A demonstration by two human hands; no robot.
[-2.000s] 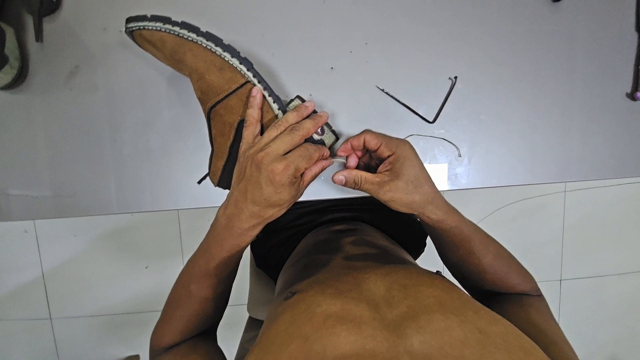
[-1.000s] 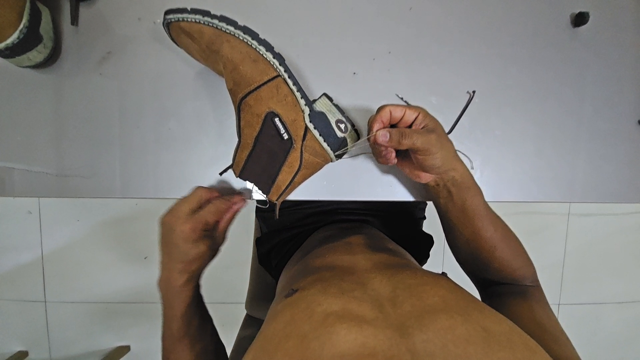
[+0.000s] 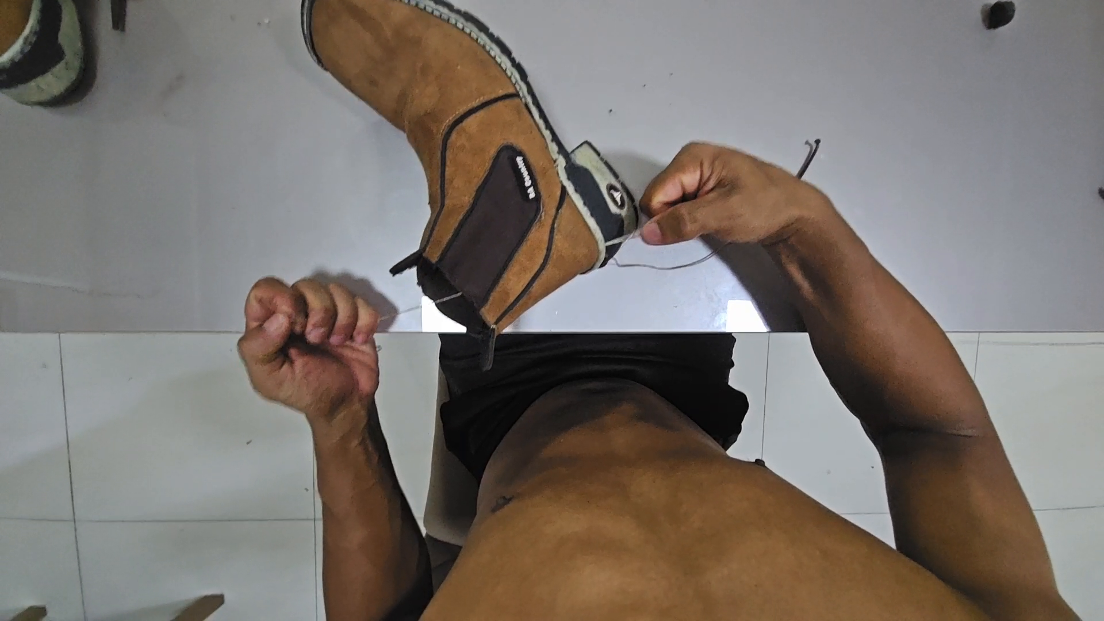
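Observation:
A brown suede ankle boot [image 3: 483, 172] with a dark elastic side panel lies on its side, its toe at the upper left and its opening at the table's near edge. My left hand [image 3: 310, 345], left of the opening, is closed on a thin thread [image 3: 444, 297] that runs into the boot. By the heel, my right hand [image 3: 733, 198] pinches a thread [image 3: 625, 237] between thumb and finger, close to the sole seam. A loose loop of thread [image 3: 664, 266] hangs under that hand.
Part of another boot [image 3: 47, 56] stands at the upper left of the grey table [image 3: 906, 259]. The tip of a thin dark tool [image 3: 809, 158] shows behind my right wrist. A small dark object [image 3: 999, 14] lies at the upper right. Tiled floor [image 3: 190, 431] shows below the table edge.
My left hand has gone from the boot's side to left of its opening, drawing thread out. My right hand stays by the heel. The view has shifted.

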